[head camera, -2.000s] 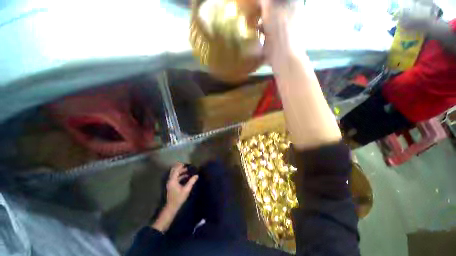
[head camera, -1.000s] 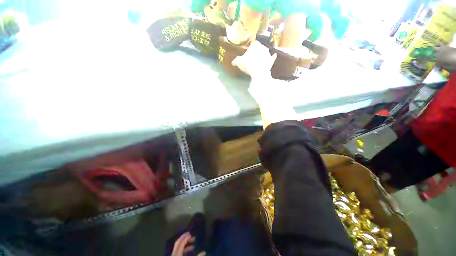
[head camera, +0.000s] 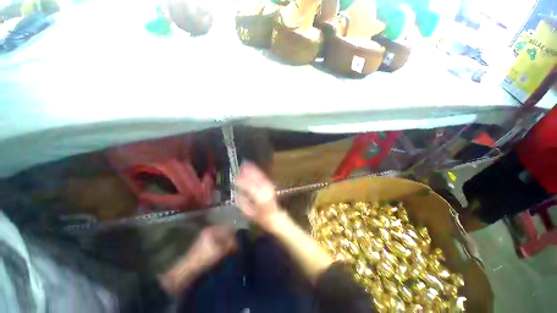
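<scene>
My right hand (head camera: 255, 194) is blurred, in front of the table edge over my lap, fingers apart, with nothing visible in it. My left hand (head camera: 215, 243) is lower and to the left, also blurred; its fingers cannot be made out. Several plush toys with brown bases (head camera: 354, 56) stand in a row on the table, their tops washed out or cut off by the upper edge. A roundish brown thing (head camera: 190, 15) lies left of them beside a green patch. Loose gold ingots (head camera: 382, 244) fill the open carton to the right of my lap.
The pale-covered table (head camera: 152, 79) spans the view. Below it are slotted metal framing (head camera: 229, 153) and a red plastic stool (head camera: 174, 183). The carton's wall (head camera: 452, 235) rises at the right. A person's red sleeve (head camera: 540, 150) is at the right edge. A pale sack (head camera: 30, 269) is lower left.
My right hand has left the toys on the table and come back over my lap. My left hand has risen further into view. The carton shows more fully.
</scene>
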